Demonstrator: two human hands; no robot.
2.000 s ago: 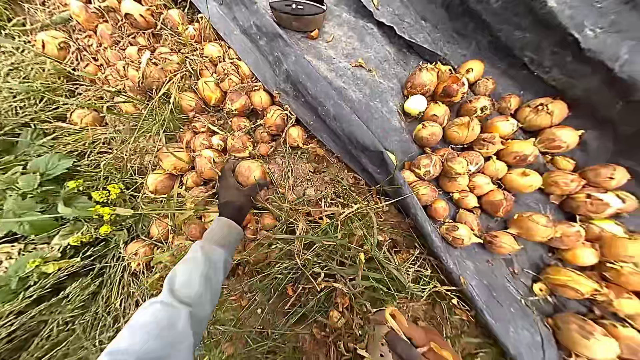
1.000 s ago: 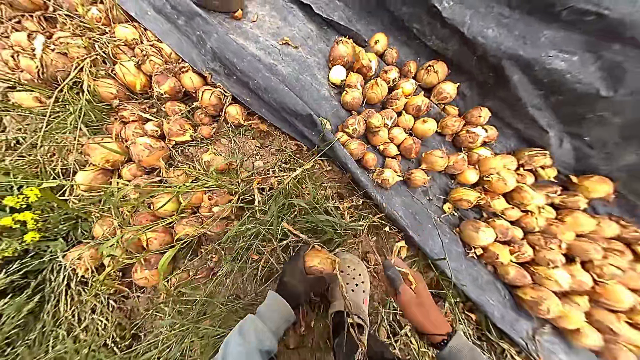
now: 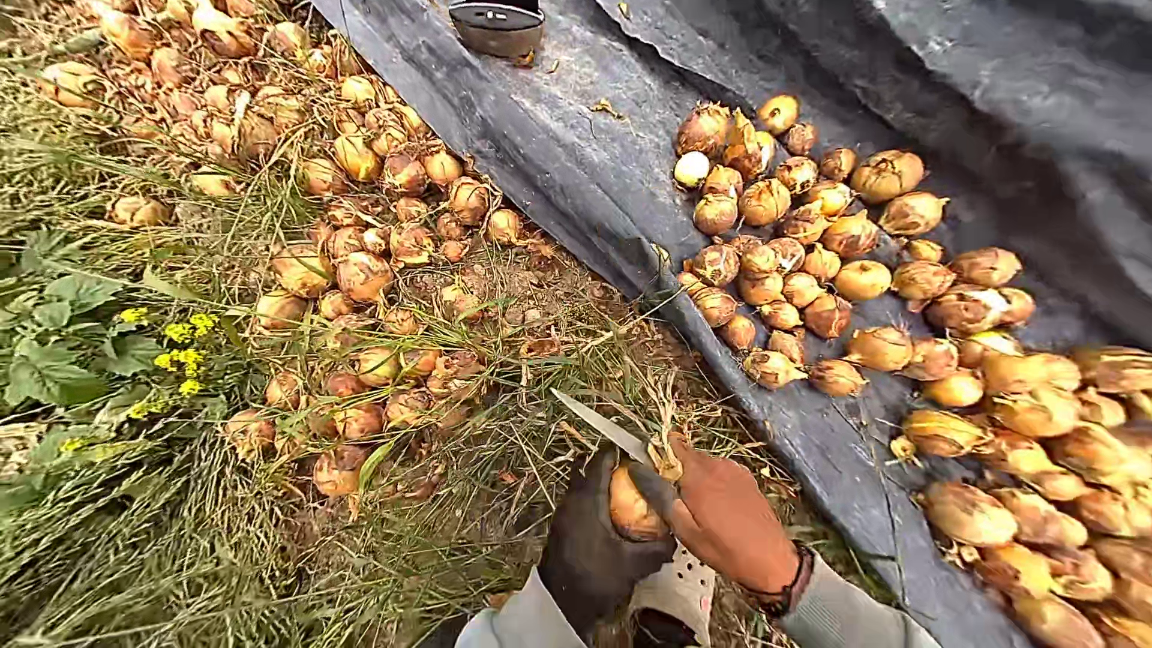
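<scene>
My left hand (image 3: 589, 535), in a dark glove, holds a yellow onion (image 3: 633, 506) low in the middle of the view. My right hand (image 3: 729, 517), with a dark covering on the thumb and a bracelet at the wrist, grips a knife whose blade (image 3: 598, 425) points up and left above the onion. Its handle is hidden in my fingers. Dry onion tops (image 3: 664, 450) stand between the blade and my right fingers. Loose onions (image 3: 364, 276) lie on the soil and grass to the left; trimmed-looking onions (image 3: 861, 280) rest on a black plastic sheet (image 3: 576, 171) to the right.
A dark container or shoe-like object (image 3: 498, 27) sits on the sheet at the top. Folds of the sheet rise at the upper right. Green weeds with yellow flowers (image 3: 184, 358) grow at the left. A light perforated clog (image 3: 675, 589) shows below my hands.
Two seconds ago my left hand was at the onions on the ground; a second ago it held an onion near the clog. My hands have since come together at the onion, and the knife blade now shows clearly.
</scene>
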